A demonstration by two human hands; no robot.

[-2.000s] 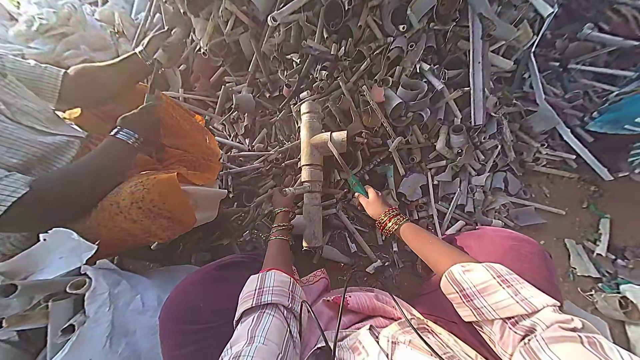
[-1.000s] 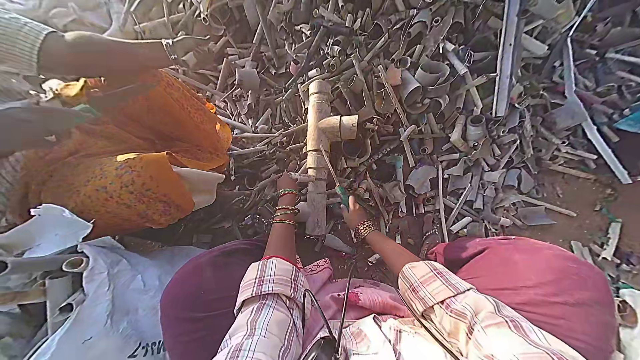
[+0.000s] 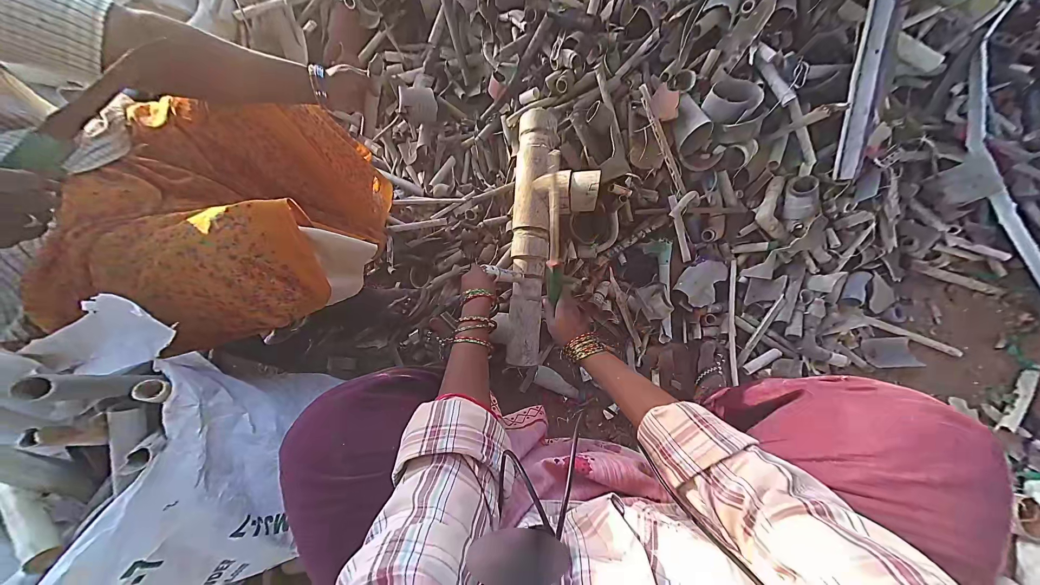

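A long, dirty cream pipe with a tee fitting (image 3: 532,203) lies lengthwise in front of me on a heap of scrap pipe pieces. My left hand (image 3: 478,286), with bangles at the wrist, is closed on a thin whitish pipe piece (image 3: 502,274) that reaches across to the large pipe. On the other side, my right hand (image 3: 566,318) grips the green handle of a long, thin tool (image 3: 554,280). The tool's narrow blade points away from me and overlaps the tee's side branch. Its exact kind cannot be told.
Broken pipe scraps (image 3: 731,106) spread widely ahead and to the right. A long pale channel strip (image 3: 868,89) lies at upper right. At left, a person's arm (image 3: 219,69) reaches over orange cloth (image 3: 211,236). A white sack (image 3: 211,463) and pipe lengths (image 3: 81,387) lie at lower left.
The tool in my right hand has swung from a slant to nearly in line with the large pipe. The other person's nearer hand has moved left, away from the orange cloth's middle.
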